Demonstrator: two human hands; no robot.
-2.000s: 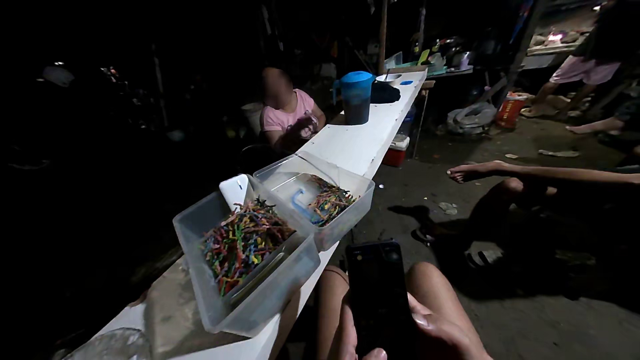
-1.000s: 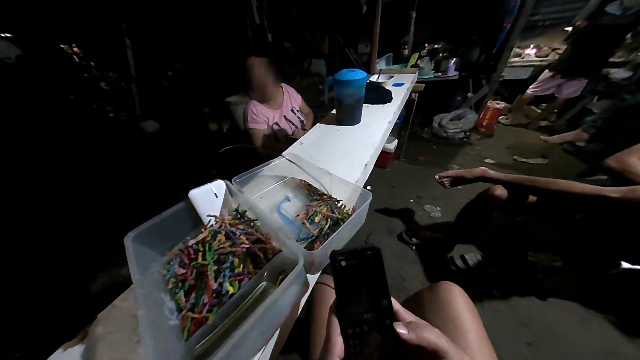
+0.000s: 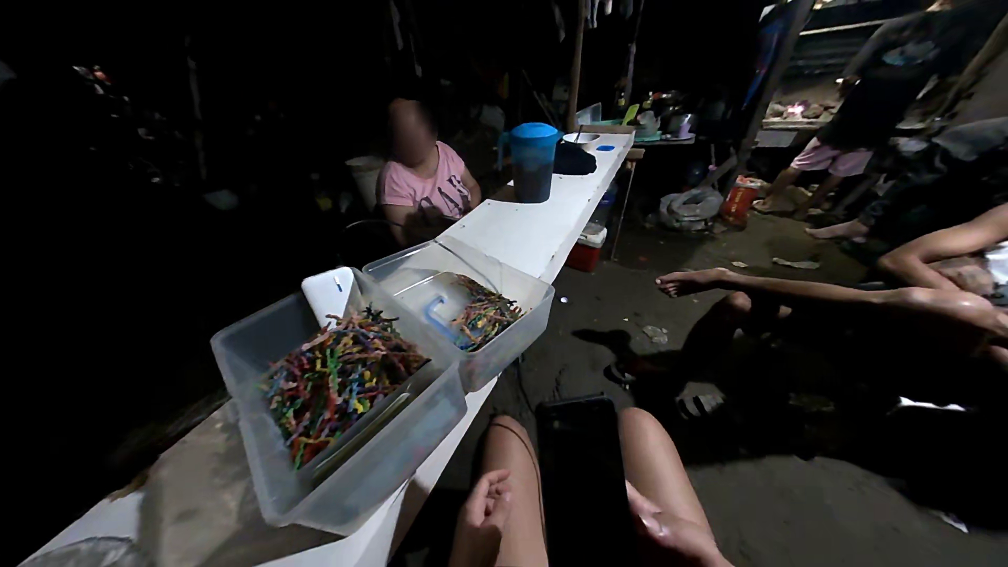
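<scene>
My right hand (image 3: 669,529) holds a dark smartphone (image 3: 579,480) by its right edge, above my lap; the screen looks black. My left hand (image 3: 482,516) is beside my left thigh, left of the phone and apart from it, with its fingers loosely curled and nothing seen in them. On the white bench-like tabletop (image 3: 516,228) to my left are two translucent plastic bins. The nearer bin (image 3: 417,465) holds many short, multicoloured twisted strands (image 3: 335,378) and a white flat object (image 3: 331,295). The farther bin (image 3: 512,358) holds more strands (image 3: 488,311) and a blue curved piece.
A blue-lidded pitcher (image 3: 534,161), a black cloth-like item (image 3: 575,159) and a white bowl (image 3: 581,140) stand farther along the tabletop. A person in a pink shirt (image 3: 433,189) sits behind it. Other people are at right, one with a bare leg (image 3: 811,290) stretched out.
My left hand has come away from the phone, which it appeared to touch two seconds ago. The phone's screen has gone from faintly lit to black.
</scene>
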